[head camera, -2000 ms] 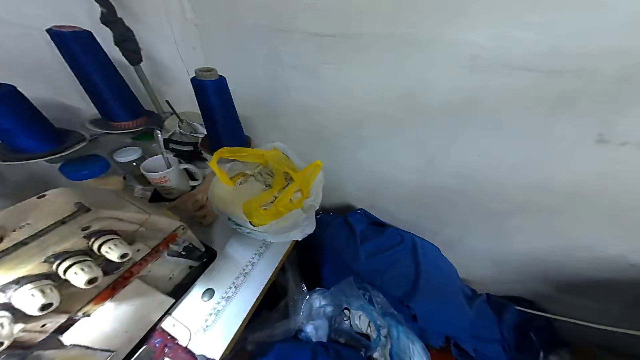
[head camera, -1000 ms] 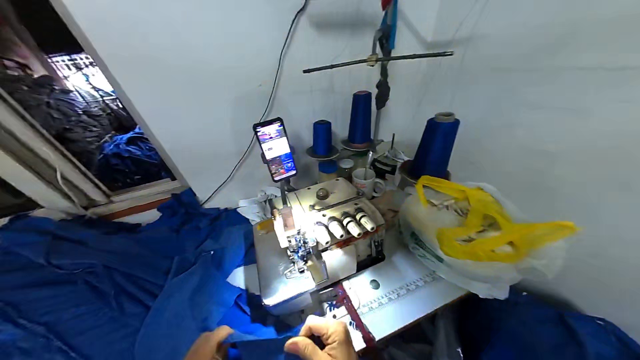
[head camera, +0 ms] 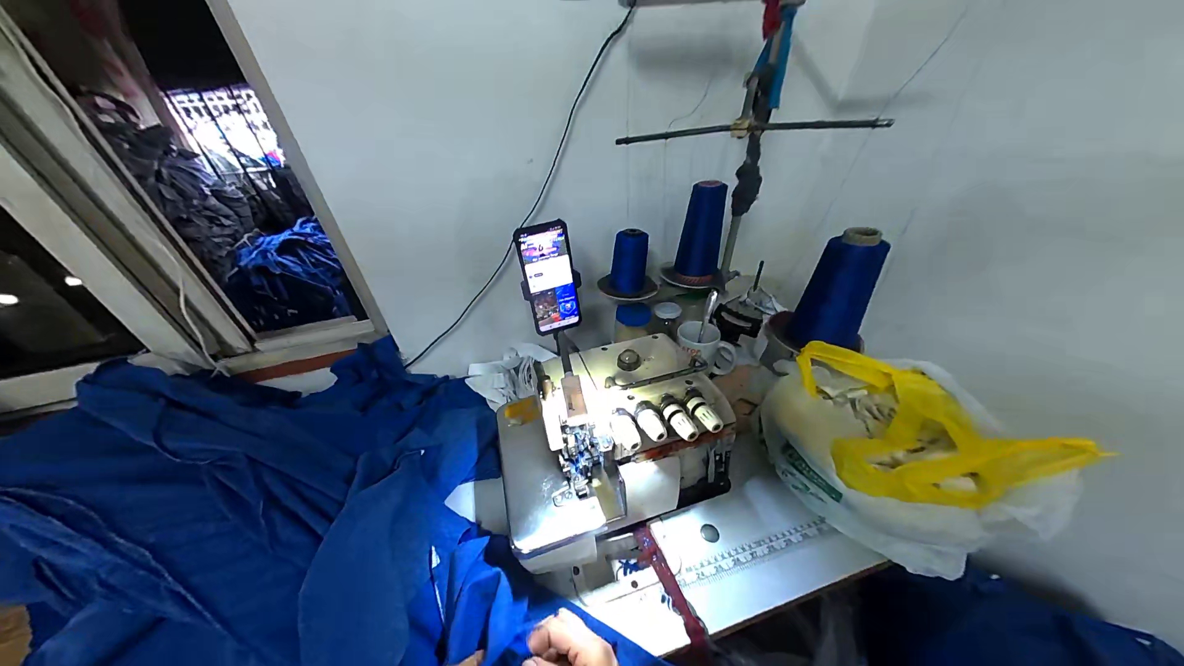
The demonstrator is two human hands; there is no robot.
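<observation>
At the bottom edge, my right hand (head camera: 571, 640) is closed on blue fabric (head camera: 499, 592), in front of an overlock sewing machine (head camera: 592, 435). Only a small bit of my left hand (head camera: 472, 659) shows at the frame's edge beside the same fabric, so its grip is hidden. The machine's lamp lights its needle area and metal plate, and several white tension knobs stand on its front. A large heap of blue cloth (head camera: 231, 518) lies left of the machine and joins the part near my hands.
Behind the machine stand a phone (head camera: 549, 277) in a holder, blue thread cones (head camera: 837, 291), a mug (head camera: 700, 344) and jars. A white plastic bag with yellow handles (head camera: 925, 462) sits at the right. A dark red strip (head camera: 671, 587) crosses the table's ruler edge. An open window is at the left.
The view has swung left from the wall and bag to the machine. Both hands showed with the blue fabric one second ago; now they sit lower, the left mostly out of frame.
</observation>
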